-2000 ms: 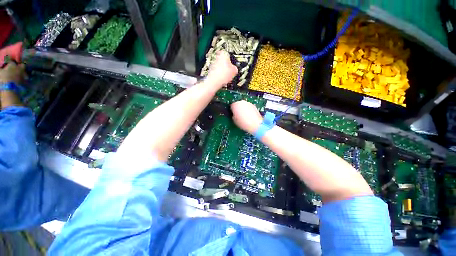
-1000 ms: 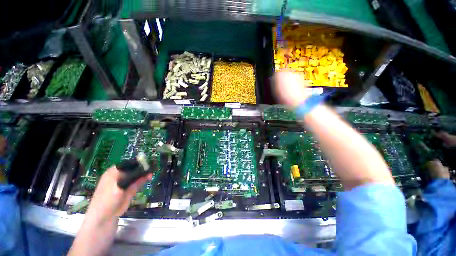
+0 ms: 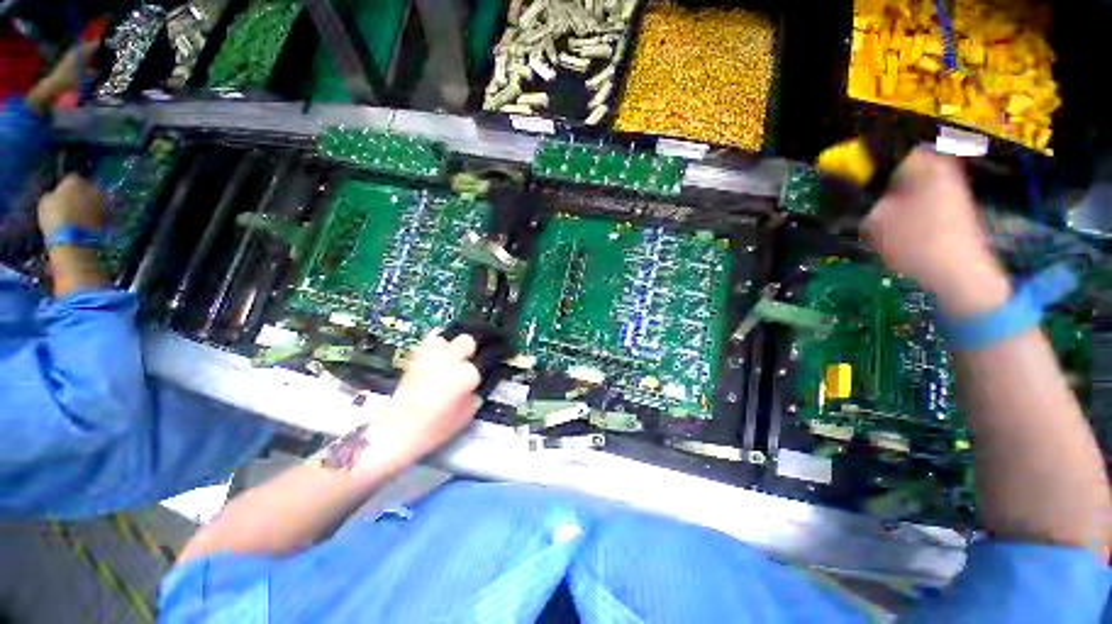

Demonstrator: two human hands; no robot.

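Observation:
My left hand is closed around a black piece at the near edge, between two boards. The middle green circuit board has rows of blue-white parts and no yellow block. My right hand, blurred, with a light blue strap on its wrist, has a yellow block at its fingertips, above the far edge of the right green board. Another yellow block stands on that board. The grip on the blurred block is partly unclear.
Bins of pale cylindrical parts, small gold components and yellow blocks stand along the far side. Green-grey latches lie on the pallets. A metal rail runs along the near side. Another person's hand is at the left.
My right hand has come away from the yellow block bin towards me, with a yellow block now at its fingertips. My left hand has moved right with the black piece. The view has shifted.

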